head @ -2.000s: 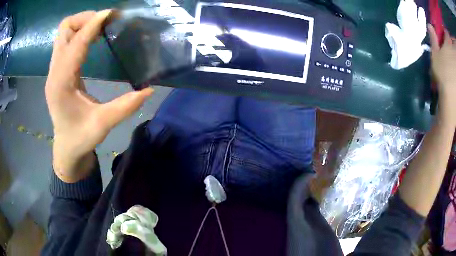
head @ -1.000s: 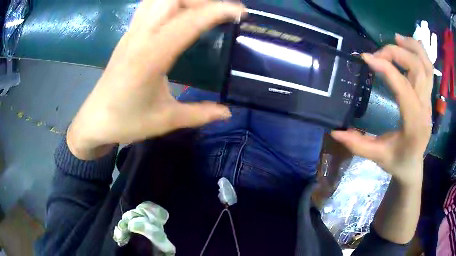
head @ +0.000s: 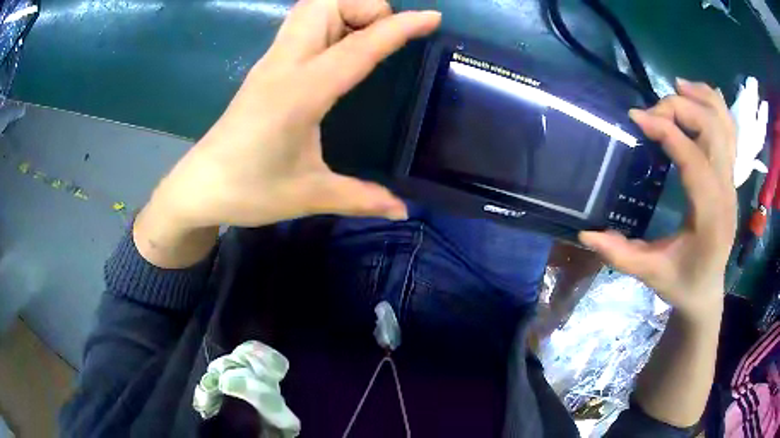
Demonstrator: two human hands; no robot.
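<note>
The black handheld display unit (head: 637, 192) lies tilted at the bench's front edge, over my lap, with its dial and buttons at the right. A clear front panel with a dark border (head: 505, 201) and small gold lettering lies over its screen; a silver-white border shows faintly through it. I cannot tell if the panel is seated or just above the unit. My left hand (head: 257, 141) holds the panel's left edge between thumb and fingers. My right hand (head: 688, 184) holds its right side, fingertips at the top edge and thumb at the bottom.
A black strap (head: 629, 51) loops behind the unit on the green bench (head: 154, 64). A white glove (head: 749, 133) and a red-handled tool (head: 769, 192) lie at the right. Crinkly clear packaging (head: 599, 338) is below, beside my right leg. Clear plastic is at the far left corner.
The panel has come over the unit's screen, and my right hand has left the red tool and taken the panel's right side. Since one second ago, panel and unit line up more closely.
</note>
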